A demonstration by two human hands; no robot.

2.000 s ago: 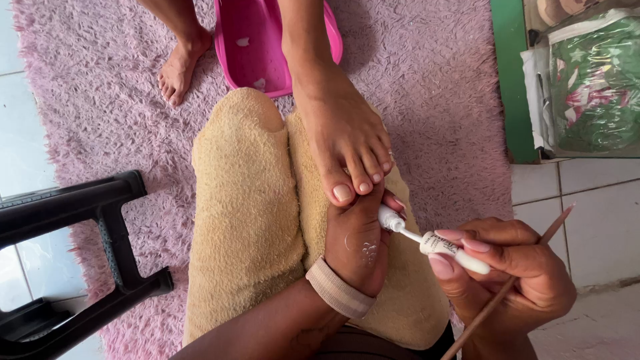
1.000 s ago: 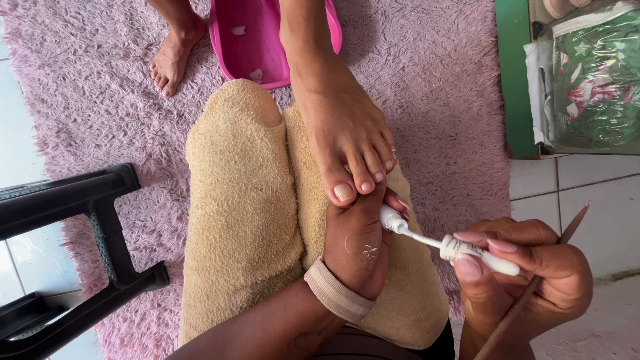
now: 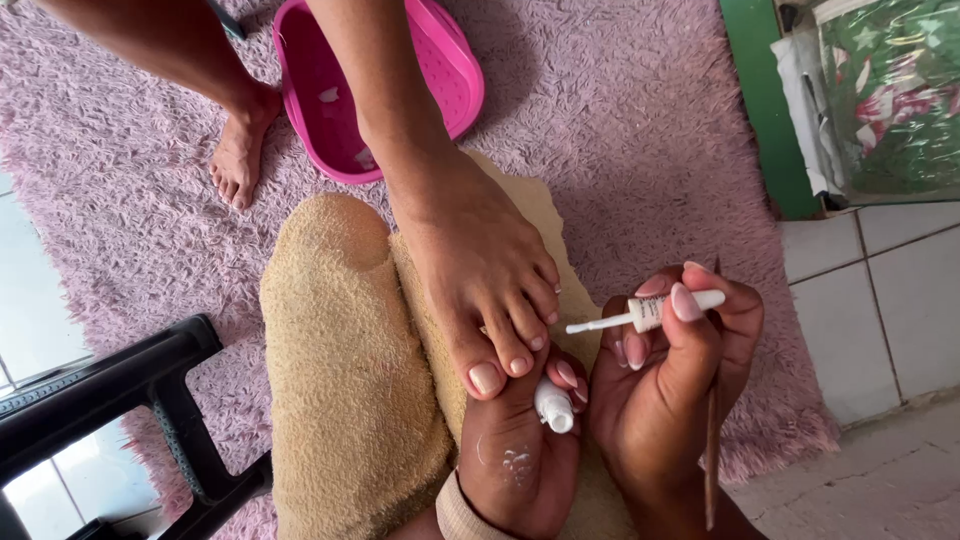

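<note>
My left hand [image 3: 517,450] is under the toes of another person's foot [image 3: 487,262] and holds a small white nail polish bottle [image 3: 555,407], its neck uncapped. White smears mark the back of this hand near the thumb. My right hand [image 3: 675,375] grips the white polish cap with its brush [image 3: 645,311]; the white-coated bristles are out of the bottle, beside the smallest toes. A thin wooden stick [image 3: 712,457] is also held in the right hand, pointing down past the palm. The big toenail looks pale and glossy. A tan towel [image 3: 345,360] covers my legs beneath the foot.
A pink plastic basin [image 3: 465,90] stands on the shaggy pink rug [image 3: 630,150] behind the raised leg, the person's other foot [image 3: 238,161] to its left. A black plastic stool or frame [image 3: 172,367] is at the lower left. A green-edged box [image 3: 772,112] with a clear plastic bag sits upper right.
The brush has come out of the bottle, and my right hand has moved up toward the smaller toes. The bottle's open neck now shows. The view has shifted somewhat.
</note>
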